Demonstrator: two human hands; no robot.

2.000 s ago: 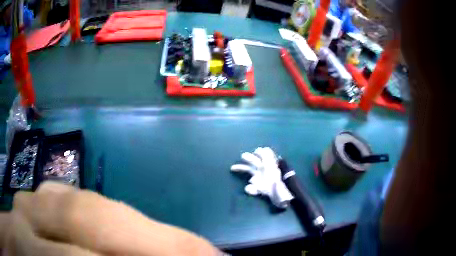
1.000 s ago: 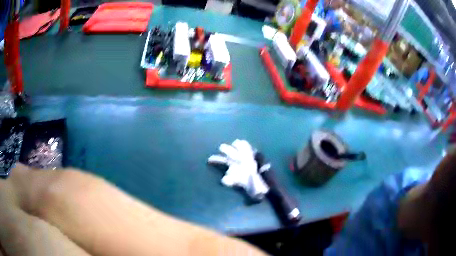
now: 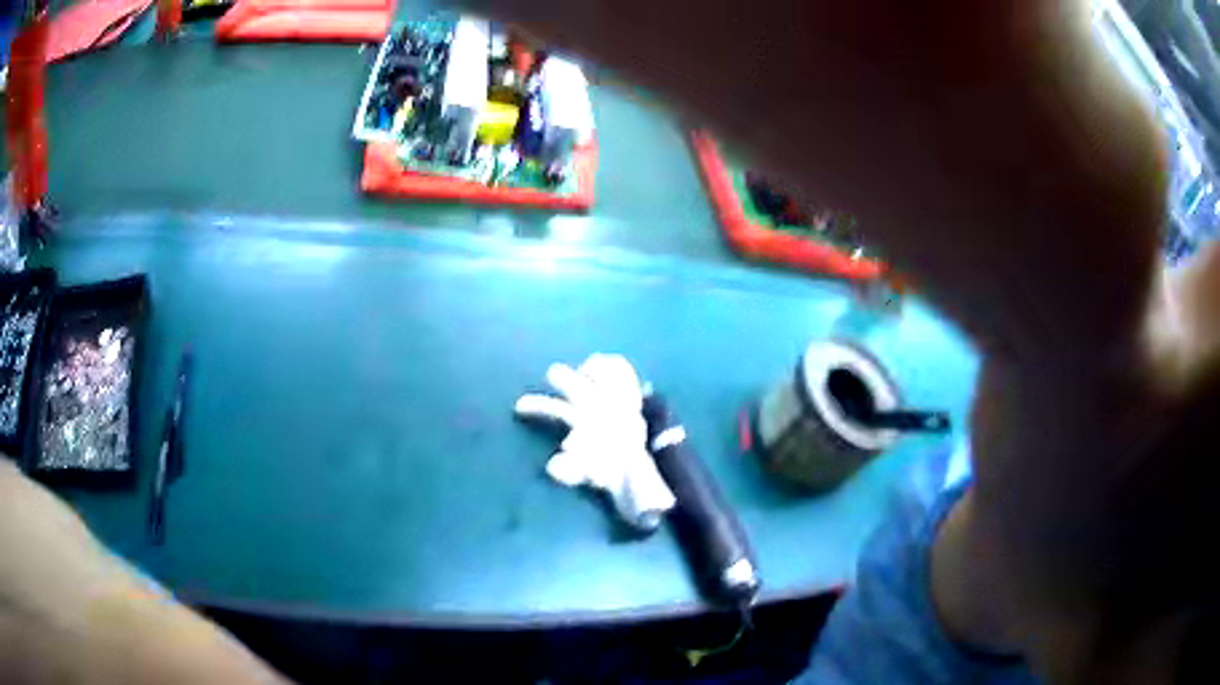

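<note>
White gloves (image 3: 602,435) lie crumpled on the green bench, against the black electric screwdriver (image 3: 698,506). The screwdriver lies slanted, its cord end at the bench's front edge. My right hand (image 3: 923,147) is large, dark and blurred close to the camera at the upper right; its fingers cannot be made out. Of my left hand or forearm (image 3: 80,589), only blurred bare skin shows, cut off at the lower left. Neither visibly touches the gloves or screwdriver.
A round can (image 3: 819,422) with a black handle sticking out stands at right. Black screw trays (image 3: 91,381) and a slim dark tool (image 3: 169,448) lie at left. A circuit board (image 3: 468,114) sits on a red-orange carrier (image 3: 475,190) behind; another carrier (image 3: 789,250) is partly hidden.
My right hand has come up across the upper right, hiding much of the back of the bench. My left arm has drawn down and left, uncovering the slim tool. The view has shifted.
</note>
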